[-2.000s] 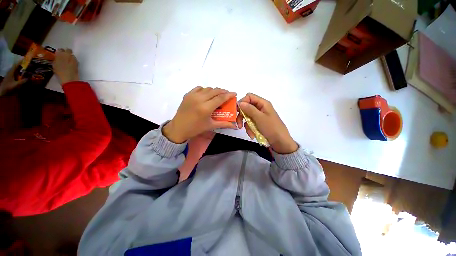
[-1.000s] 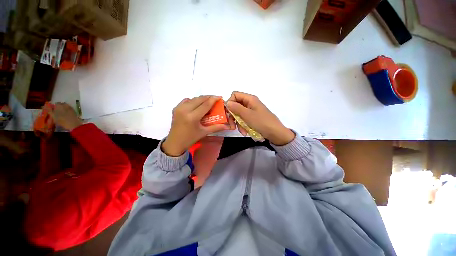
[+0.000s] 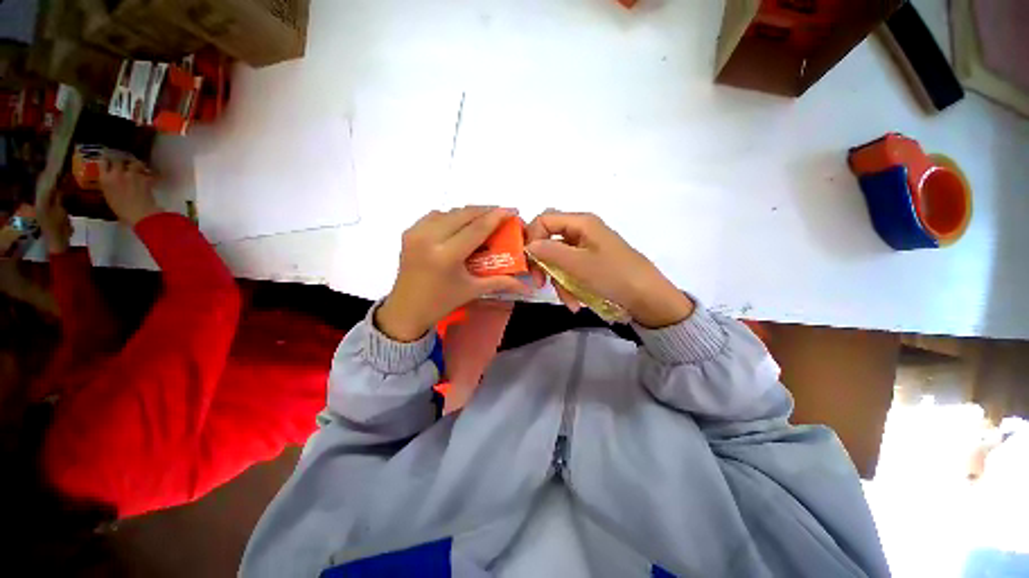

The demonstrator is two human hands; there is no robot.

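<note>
My left hand holds a retail color box, its plain orange end with small pale print facing up between thumb and fingers. My right hand is at the box's right edge, its fingertips touching or nearly touching it. It grips a flat yellow strip, possibly a utility knife, which slants from the fingertips down to the right under the palm. The box's sides and lower part are hidden by my hands.
A person in a red sleeve handles a box at left, near cartons and printed boxes. At right are a blue and orange tape dispenser, an open carton and a slim black rectangle. White paper lies ahead.
The view has shifted. My hands keep hold of the box and strip with little change. The other person's hand has moved from the table edge to a box by the carton at left.
</note>
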